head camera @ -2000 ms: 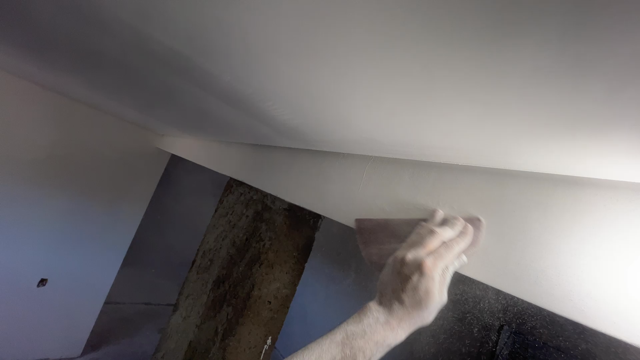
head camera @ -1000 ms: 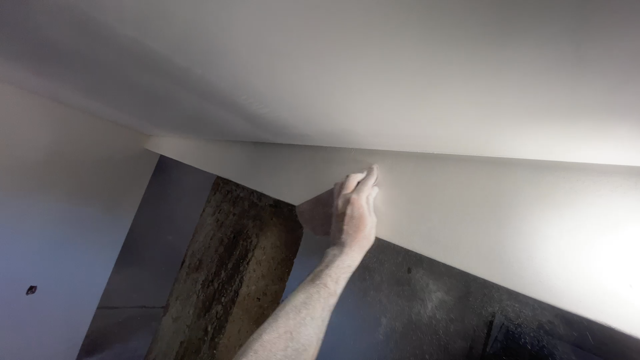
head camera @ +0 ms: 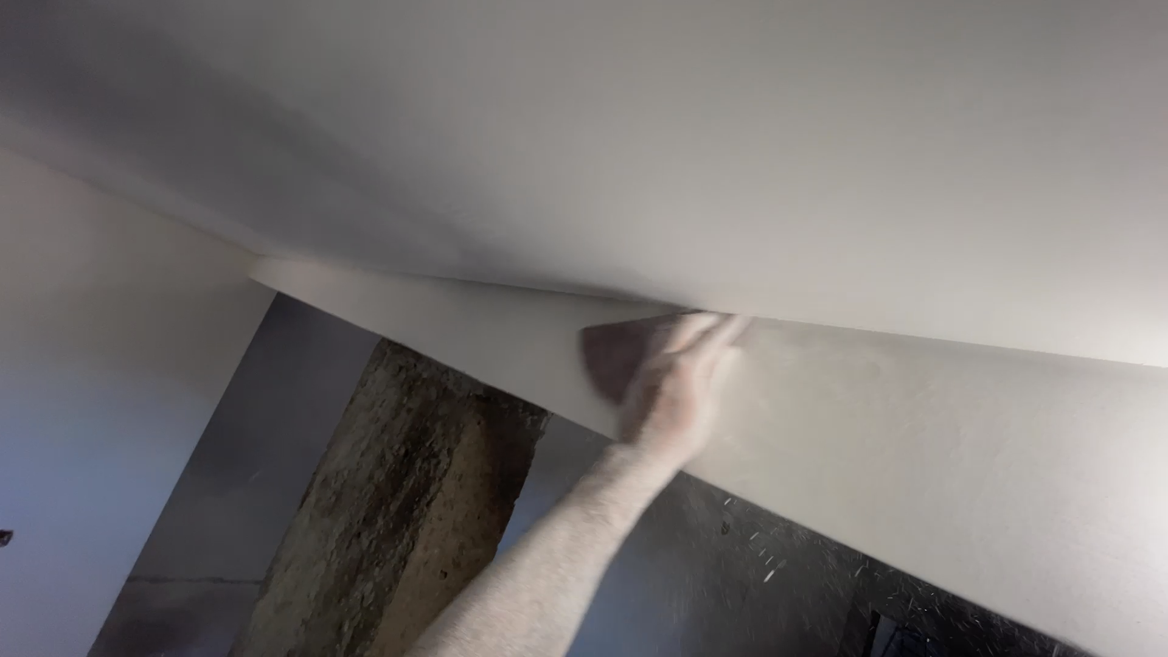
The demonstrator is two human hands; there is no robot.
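My left hand (head camera: 680, 388), blurred by motion, is raised against the pale, smooth face of a boxed beam (head camera: 894, 438), with its fingertips at the corner where that face meets the ceiling (head camera: 693, 155). Under its fingers is a reddish-brown abrasive sheet (head camera: 620, 356), probably sandpaper, pressed flat on the face and sticking out to the left of the hand. The bare forearm rises from the bottom edge. The palm and most of the sheet are hidden. My right hand is out of view.
Below the beam's lower edge stands a rough, dark-stained column (head camera: 401, 502) beside a grey wall section (head camera: 237, 474). A pale wall (head camera: 91, 383) with a small dark hole is at the left. Fine light specks (head camera: 766, 557) hang in the air at lower right.
The hand and abrasive sheet have moved left along the beam since two seconds ago, and since one second ago up to the ceiling corner. The sheet has stayed in the hand.
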